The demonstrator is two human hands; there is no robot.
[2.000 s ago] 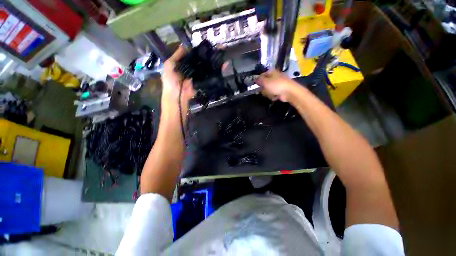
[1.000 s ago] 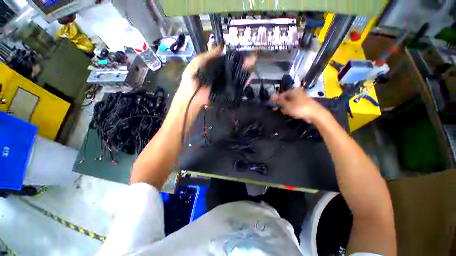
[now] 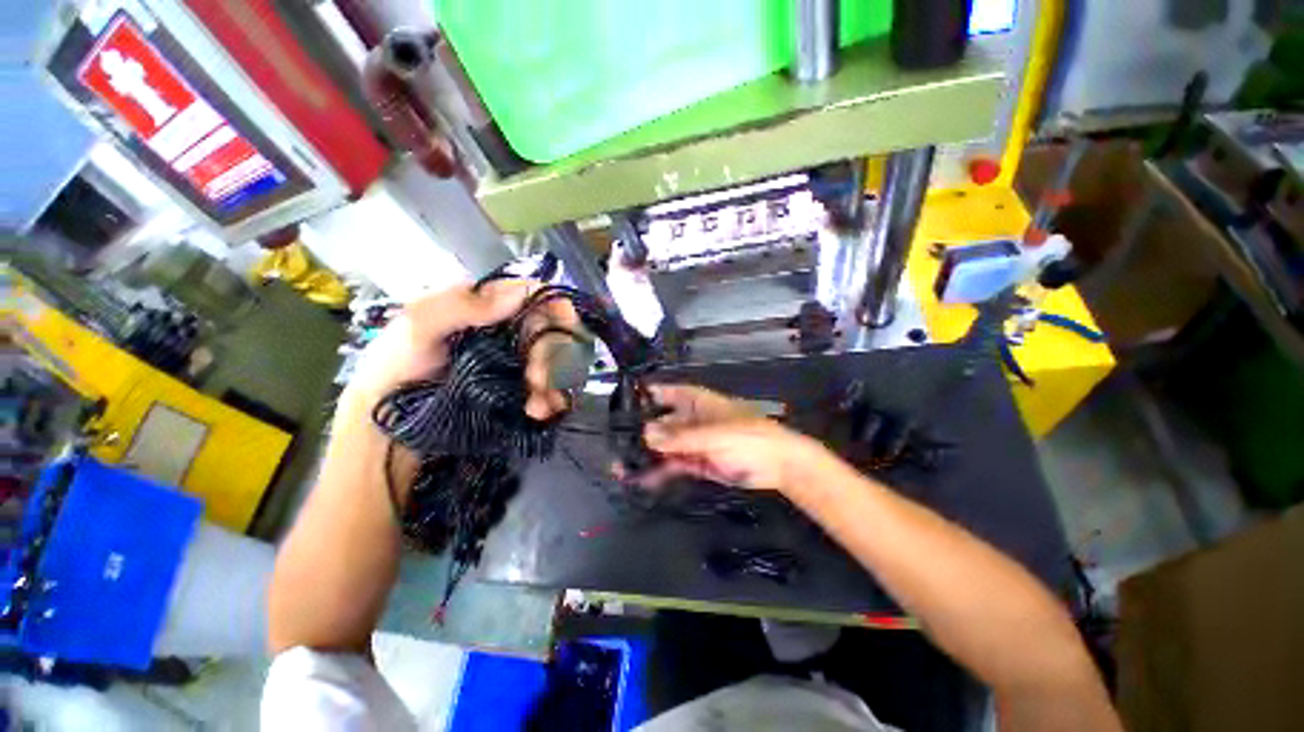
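Note:
My left hand [image 3: 551, 365] is shut on a thick bundle of black cable leads [image 3: 465, 393], held above the left part of the black mat-covered table [image 3: 958, 501]. My right hand [image 3: 701, 436] is beside it, its fingers on the dark cable ends of the bundle; the exact grip is blurred. Small groups of black leads lie on the mat, one near the front edge [image 3: 754, 565] and others to the right [image 3: 894, 436]. The mould [image 3: 737, 222] shows behind, between the press columns.
Shiny press columns [image 3: 898, 236] and a green platen edge [image 3: 744, 136] stand ahead. A yellow cabinet [image 3: 1065, 379] at right bears blue-handled nippers and a pale blue and white item [image 3: 980, 272]. A cardboard box [image 3: 1216, 615] is at lower right. Blue bin [image 3: 594, 686] under the table edge.
The bundle and my left hand have moved left and back from the press. My right hand has moved left from near the right column to the bundle. The view has shifted, showing more of the press top.

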